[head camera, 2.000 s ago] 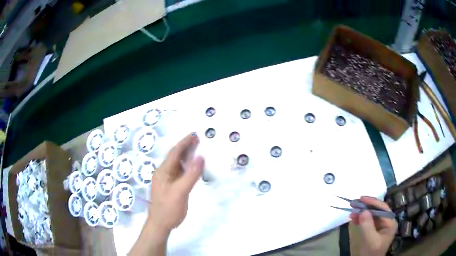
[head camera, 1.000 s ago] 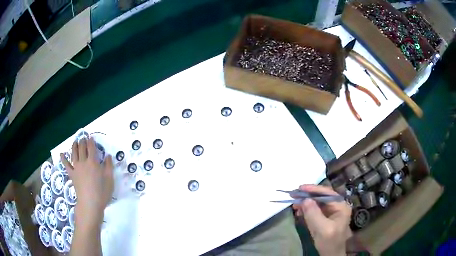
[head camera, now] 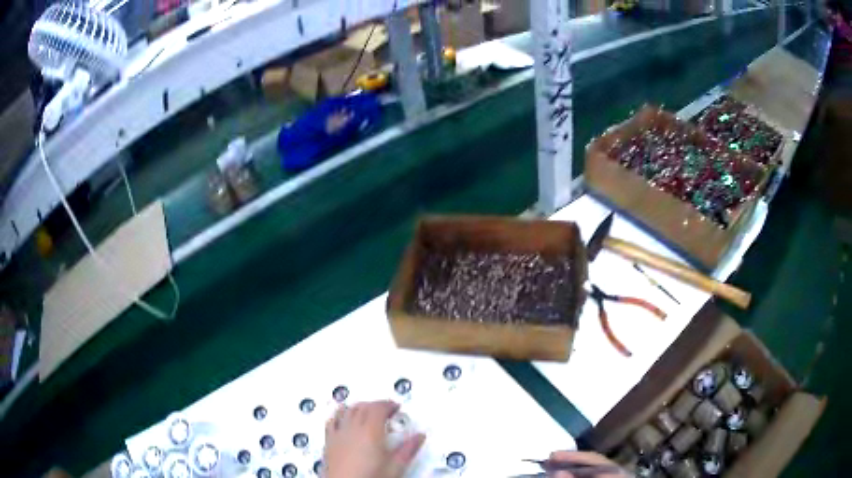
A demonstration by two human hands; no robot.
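My left hand is at the bottom centre, its fingers around a blurred white round part that looks like a motor housing. It is over the loose rows of small parts with dark centres on the white sheet. My right hand is cut off by the bottom edge and holds grey tweezers, tips pointing left. More white motor housings stand grouped at the bottom left, partly cut off.
A brown box of tiny fasteners stands at centre. Orange-handled pliers, a hammer and a thin rod lie right of it. Boxes hold mixed components and motors. A white post rises behind; a fan is upper left.
The view has tilted up. My left hand has moved right from the housing group to the small parts and now holds a white part. My right hand still holds the tweezers.
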